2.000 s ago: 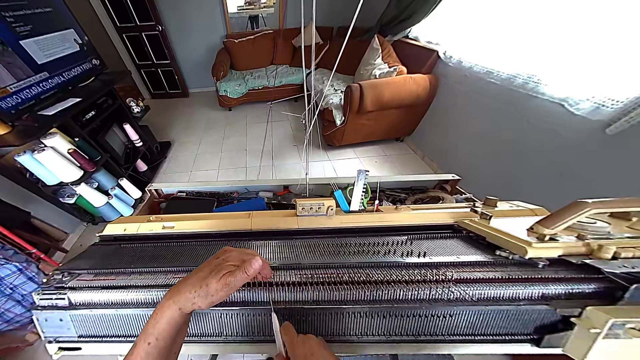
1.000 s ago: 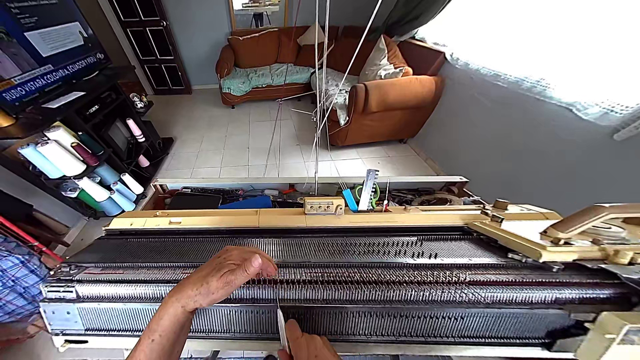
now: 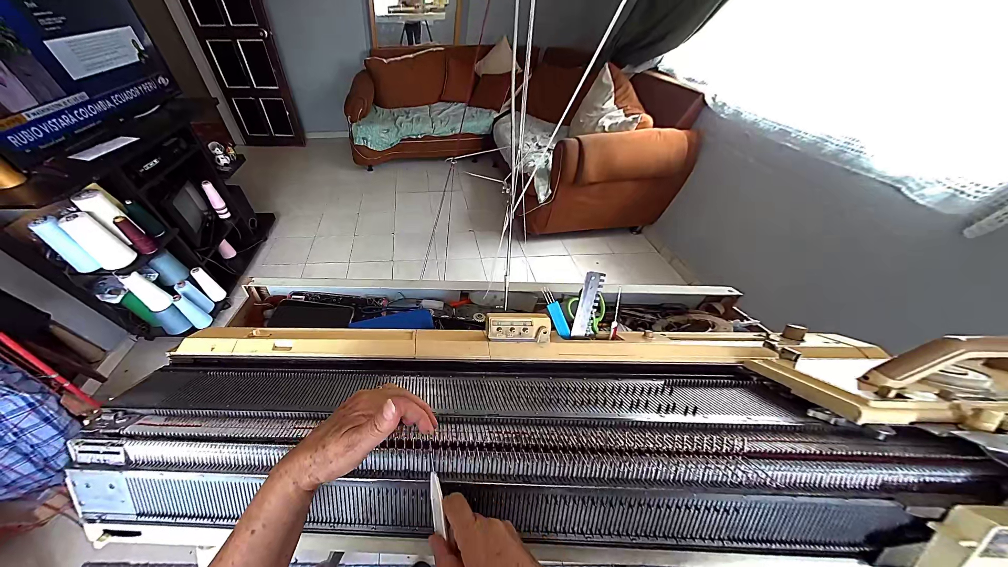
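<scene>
A double-bed knitting machine (image 3: 551, 504) spans the view, with dark red yarn (image 3: 787, 455) along the gap between its needle beds. My left hand (image 3: 358, 429) is over the gap, palm down, its fingers bent toward the needles near the middle; whether the fingertips pinch anything is hidden. Just below and to the right, my right hand (image 3: 480, 531) holds a slim tool with a white handle (image 3: 436, 500), its thin metal end pointing up at the needles under my left fingers. The beige carriage (image 3: 866, 394) rests at the far right end of the rear bed.
Behind the rear bed, a tray holds a blue-handled tool (image 3: 557, 316), a metal comb (image 3: 588, 303) and green-handled scissors (image 3: 597, 311). Yarn strands rise from the tension mast (image 3: 508, 236). Yarn cones (image 3: 98, 240) stand on a shelf at left. A row counter (image 3: 517, 327) sits mid-rail.
My hands stay around the same needles. The white-handled tool, more tilted two seconds ago, now stands nearer upright. The view has shifted slightly.
</scene>
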